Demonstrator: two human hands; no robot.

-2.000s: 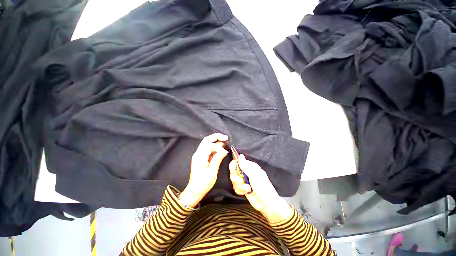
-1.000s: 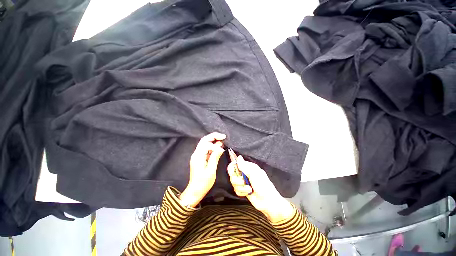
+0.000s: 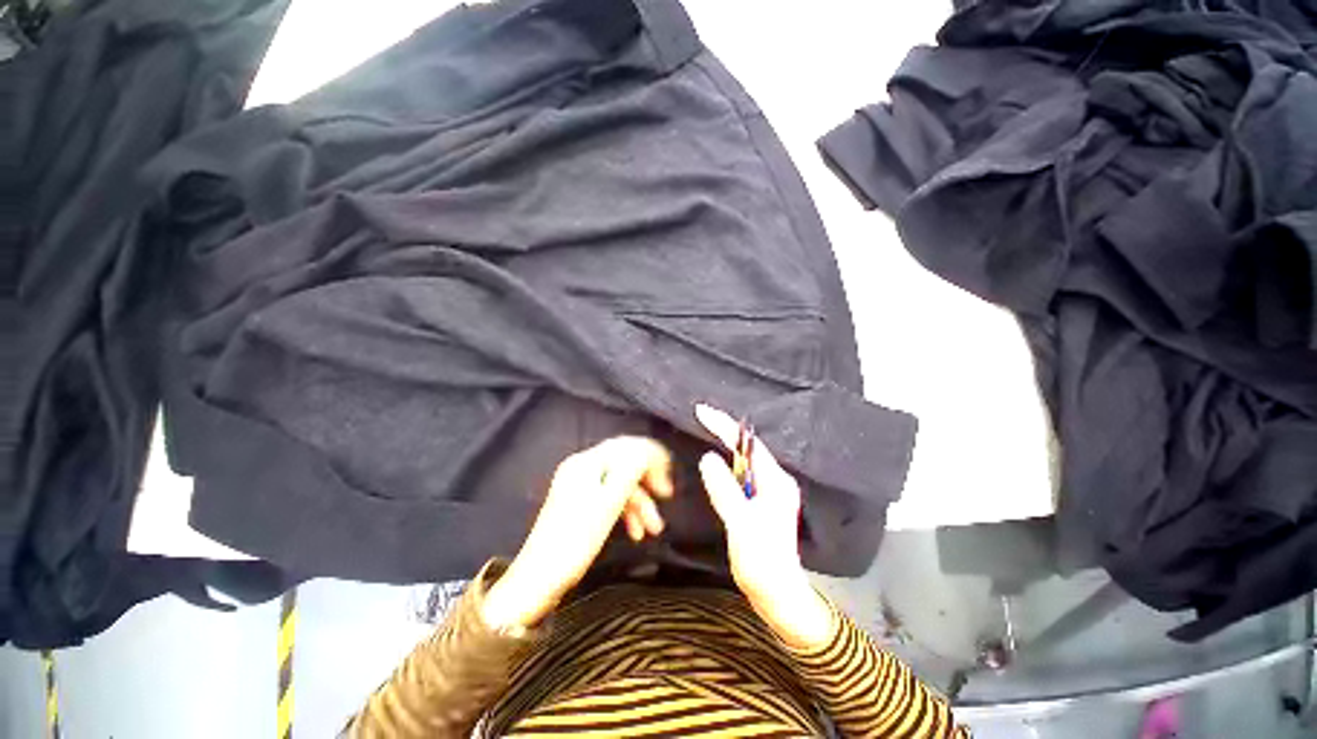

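A dark grey garment (image 3: 433, 318) lies spread and wrinkled over the white tabletop in front of me, with a short straight line on its right panel and a band at its right corner. My right hand (image 3: 755, 505) is over the garment's near edge and holds small thread snips (image 3: 744, 459) with a blue part, tilted upward along the fingers. My left hand (image 3: 604, 491) is beside it on the left, slightly blurred, its fingers bent over the dark cloth. I cannot tell whether its fingertips hold cloth or thread.
A large crumpled dark heap (image 3: 1141, 289) lies on the right. Long dark cloth (image 3: 72, 318) hangs over the left table edge. The white tabletop (image 3: 953, 390) shows between garment and heap. Below are a pale grey floor with yellow-black tape (image 3: 286, 664) and a curved metal bar.
My hands have moved apart. The left hand has dropped lower, and the right hand has opened its fingers and shifted right with the snips turned more upright. The whole view has shifted slightly.
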